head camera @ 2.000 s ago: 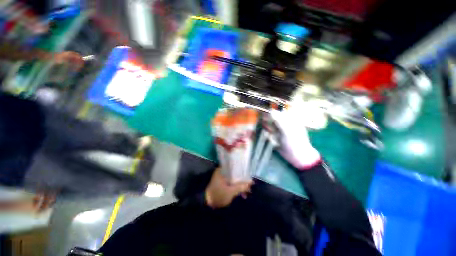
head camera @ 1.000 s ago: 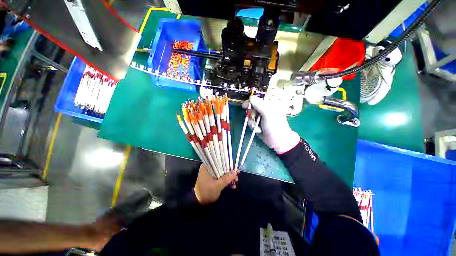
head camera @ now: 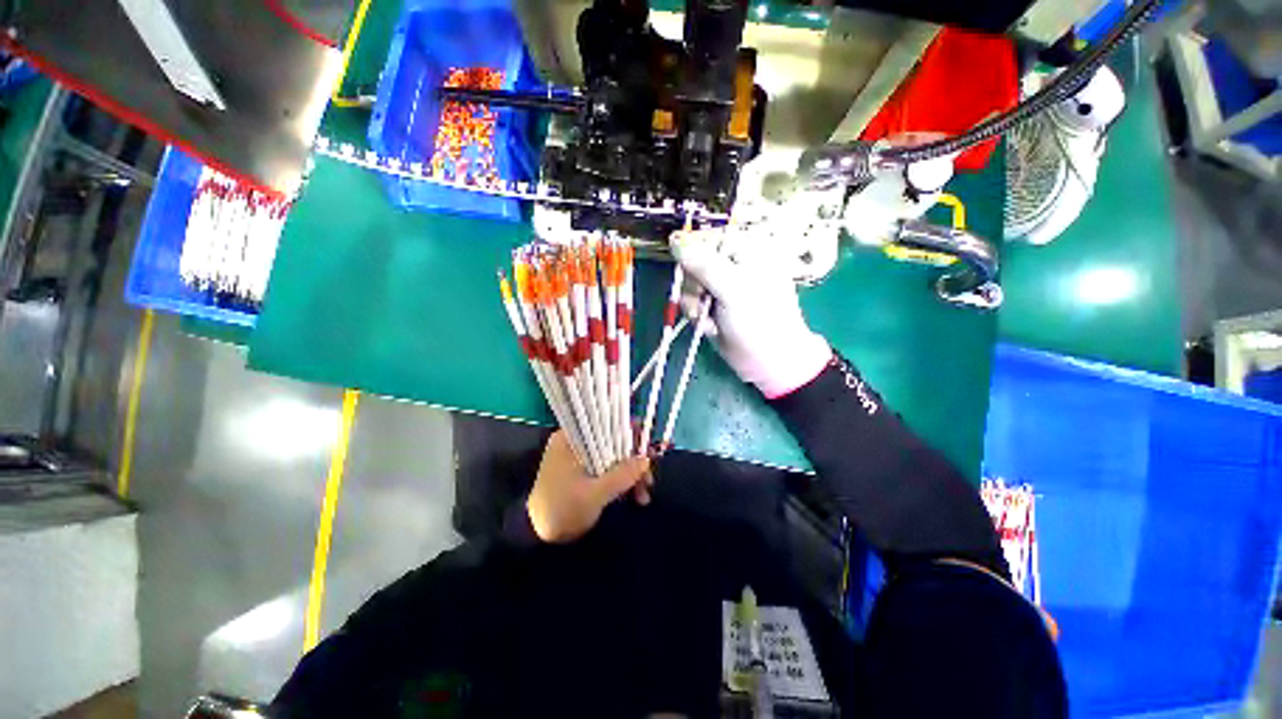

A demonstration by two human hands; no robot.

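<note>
My left hand point(head camera: 577, 489), bare, holds a fanned bunch of white wire leads point(head camera: 579, 358) with dark red bands and orange tips pointing away from me. My right hand point(head camera: 752, 316), in a white glove with a pink cuff, grips leads apart from the bunch at their upper ends; their lower ends reach my left hand. The tip of one lead is at the front of the black crimping applicator point(head camera: 661, 141); whether it is inside is too small to tell. A thin toothed terminal strip point(head camera: 408, 174) runs from the left to the applicator.
A blue bin point(head camera: 401, 106) holds small orange-red parts left of the applicator. A blue tray point(head camera: 158, 260) of leads is at far left. A large blue tote point(head camera: 1139, 492) is at right. A ribbed hose point(head camera: 1040, 106), red object point(head camera: 956, 91) and white fan point(head camera: 1054, 169) are upper right.
The blurred early view is now steady. Since one second ago, the view has shifted slightly and a slanted lead shows between my hands. The other person's arm at lower left is gone.
</note>
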